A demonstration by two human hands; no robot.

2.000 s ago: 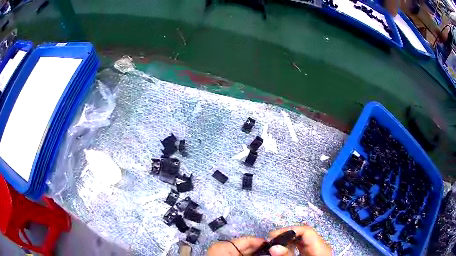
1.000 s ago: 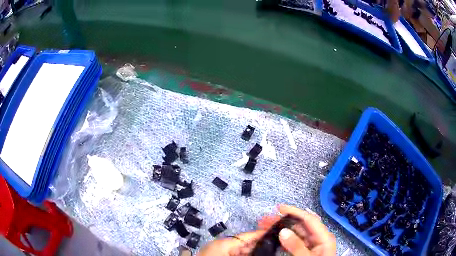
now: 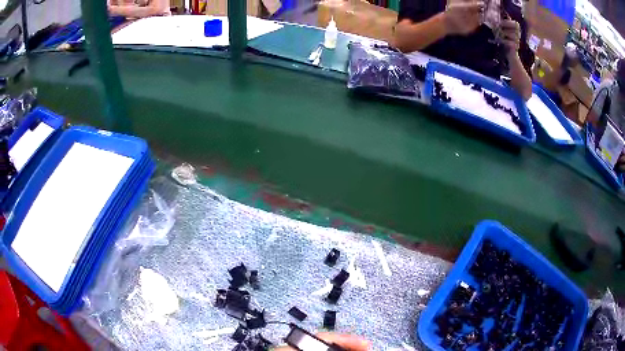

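My left hand (image 3: 349, 341) is cut off by the bottom edge; its fingers show behind a black part (image 3: 308, 339) with a pale rectangular face, which it seems to hold. A thin dark wire curves from the part toward the loose pieces. My right hand cannot be made out and seems below the picture. Several small black housings (image 3: 238, 301) lie in a cluster on the bubble wrap (image 3: 288, 233), left of the held part. Others lie singly, such as one housing (image 3: 332, 257) farther back.
A blue bin (image 3: 433, 301) of black parts stands right. Stacked blue trays (image 3: 140, 168), a clear bag (image 3: 147, 219) and a red stool (image 3: 24, 315) are left. A green conveyor (image 3: 295, 137) crosses behind. Beyond are a person's arm (image 3: 425, 34), a bottle (image 3: 331, 34), a dark-filled bag (image 3: 384, 72) and trays (image 3: 480, 127).
The view has tilted up, so the bench things sit lower and the far side shows. The hands have slipped mostly out at the bottom. The part's pale face now shows.
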